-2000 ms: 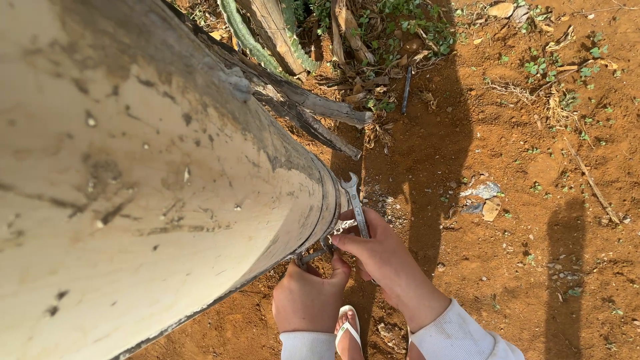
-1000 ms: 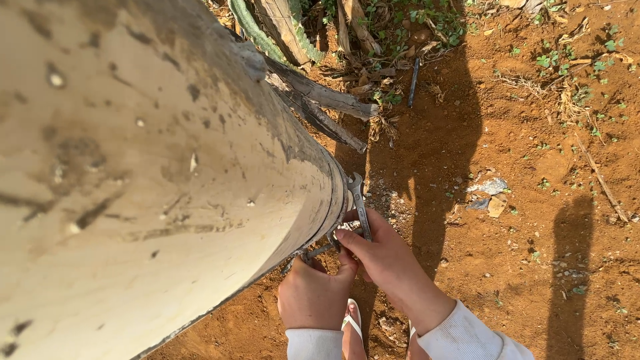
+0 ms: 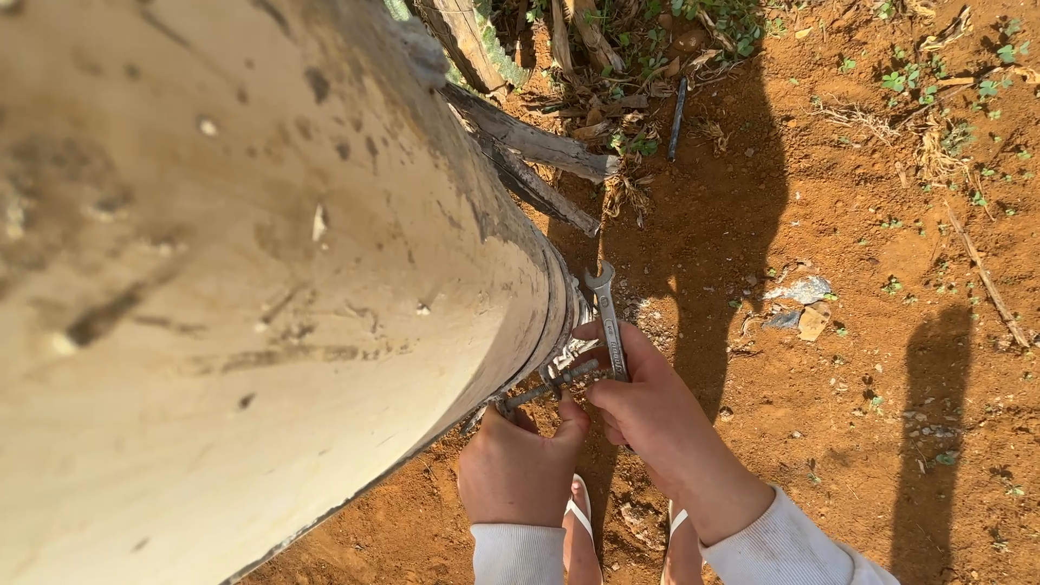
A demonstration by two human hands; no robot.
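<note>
My right hand (image 3: 654, 414) holds a steel combination wrench (image 3: 608, 313), its open-ended jaw pointing up, away from my body. Beside it is a threaded metal bolt (image 3: 532, 395), running slantwise at the lower edge of a large, stained cream-coloured cylinder (image 3: 325, 268). My left hand (image 3: 520, 467) is at the bolt, thumb and fingers pinched near a metal piece on it; whether they grip the bolt or that piece, I cannot tell. The wrench jaw is not on the bolt. The fingertips of my left hand are partly hidden.
The cylinder fills the left side of the view. Cut wooden branches (image 3: 536, 142) stick out behind it, near a cactus stem (image 3: 496, 49). A thin dark rod (image 3: 677, 119) lies on the reddish soil. Sandalled feet (image 3: 578, 520) stand below my hands. A dry stick (image 3: 985, 276) lies at right.
My right hand still holds the wrench; its fingers are now farther from my left hand, and more of the bolt shows between them. My left hand stays at the bolt.
</note>
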